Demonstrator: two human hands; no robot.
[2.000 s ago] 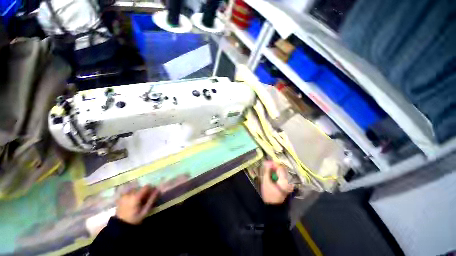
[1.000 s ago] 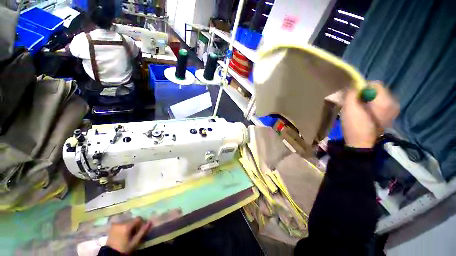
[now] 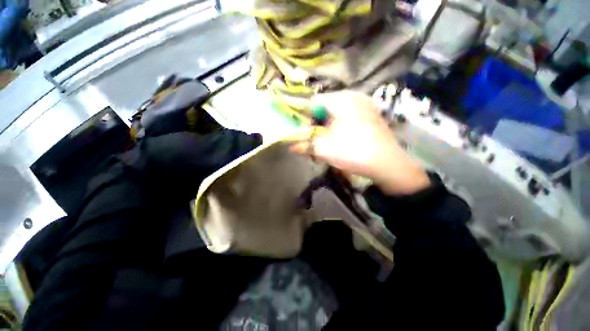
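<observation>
My right hand (image 3: 362, 139) grips the yellow-bound edge of a beige bag (image 3: 255, 200), which hangs open over my dark-clothed lap. A green-handled tool (image 3: 319, 115) is in the same hand; only its green end shows, and the shaft is hidden. A dark, blurred opening in the bag lies below my fingers. My left hand is not visible.
A stack of beige-and-yellow bags (image 3: 317, 48) stands just beyond my right hand. The white sewing machine (image 3: 479, 174) is at the right, with a blue bin (image 3: 511, 97) behind it. More bags (image 3: 550, 294) are at the lower right. My leg and shoe (image 3: 171, 110) are at the left.
The view has swung left and down. My right hand has brought the bag from the raised position at the right down over my lap, beside the stack. My left hand has left the picture.
</observation>
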